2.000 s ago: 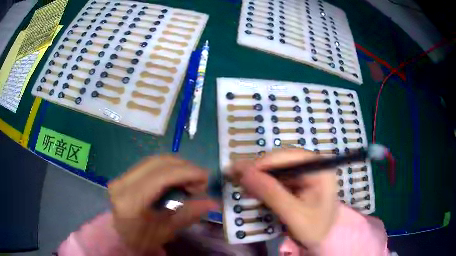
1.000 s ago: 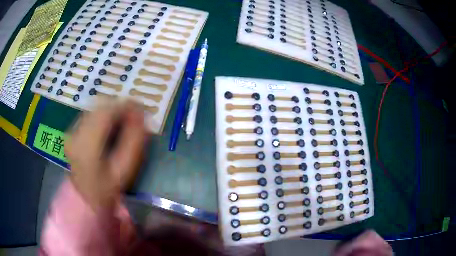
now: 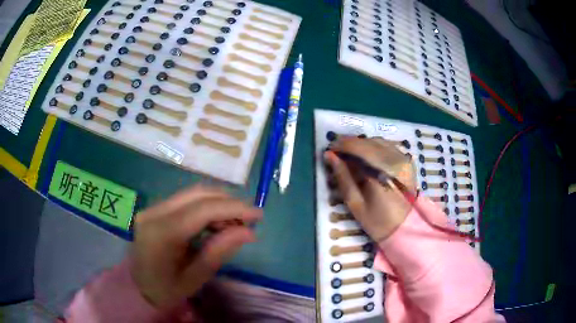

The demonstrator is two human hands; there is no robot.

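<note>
My right hand [image 3: 379, 183] grips a black test probe [image 3: 363, 165] with a thin red wire. It lies over the upper left of the near foam tray [image 3: 322, 265], with the probe's end by the left column's upper slots. The hand hides several slots. My left hand [image 3: 189, 243] is blurred, with curled fingers, over the mat left of that tray. Something dark shows between its fingers, too blurred to name. Small dark round speaker drivers [image 3: 337, 282] sit at the slot ends; one [image 3: 336, 267] looks bright white. Some left-column slots have a bare left end.
A left foam tray [image 3: 208, 165] has an empty tan right column. Another tray [image 3: 404, 79] lies at the back right. A blue pen [image 3: 273, 145] and a white patterned pen [image 3: 290, 135] lie between trays. Yellow paper [image 3: 54, 28] and a green sign [image 3: 91, 195] are at left.
My right hand has come from the bottom edge onto the near tray, with the probe. My left hand has moved right and down from the left tray. The view has shifted a little.
</note>
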